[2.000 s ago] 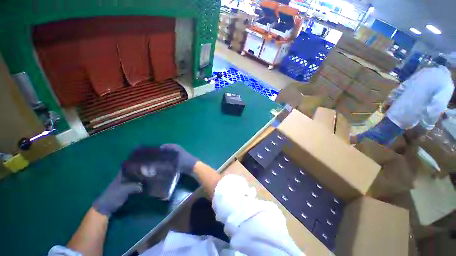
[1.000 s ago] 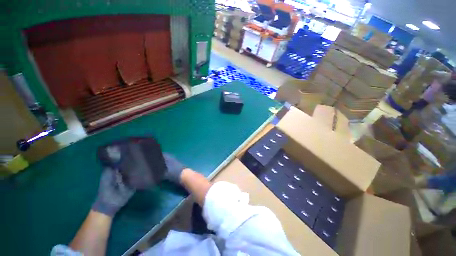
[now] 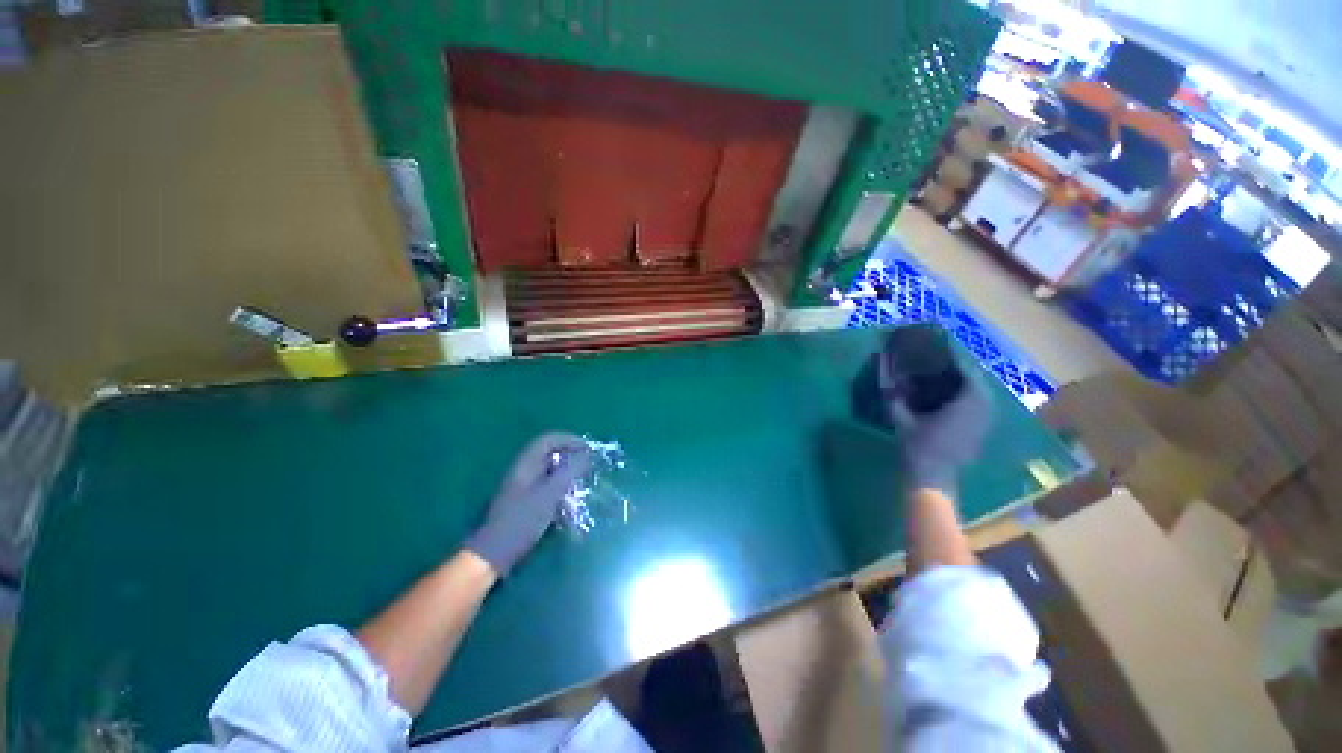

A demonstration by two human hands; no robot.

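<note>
My left hand point(image 3: 530, 503), in a grey glove, is over the middle of the green tabletop point(image 3: 295, 515), its fingers closed on crinkled clear shrink film point(image 3: 592, 483). My right hand point(image 3: 945, 427), also gloved, is at the table's right end, gripping a dark product box point(image 3: 916, 365). Blur hides the box's print and edges. Another dark shape shows directly left of it; I cannot tell whether it is a second box. The shipping carton point(image 3: 1141, 603) is at lower right, with my right sleeve covering part of its black boxes.
The shrink tunnel's red curtain point(image 3: 633, 169) hangs above the roller conveyor point(image 3: 633, 309) at the table's back edge. A handle with a dark knob point(image 3: 358, 330) and a yellow holder point(image 3: 312, 359) are left of it. A cardboard sheet point(image 3: 192, 206) stands behind left. A blue pallet point(image 3: 942, 316) lies beyond.
The view has turned left. My hands have moved apart: the right has gone to the table's right end with a dark box, and the left now holds loose film instead of supporting the dark block.
</note>
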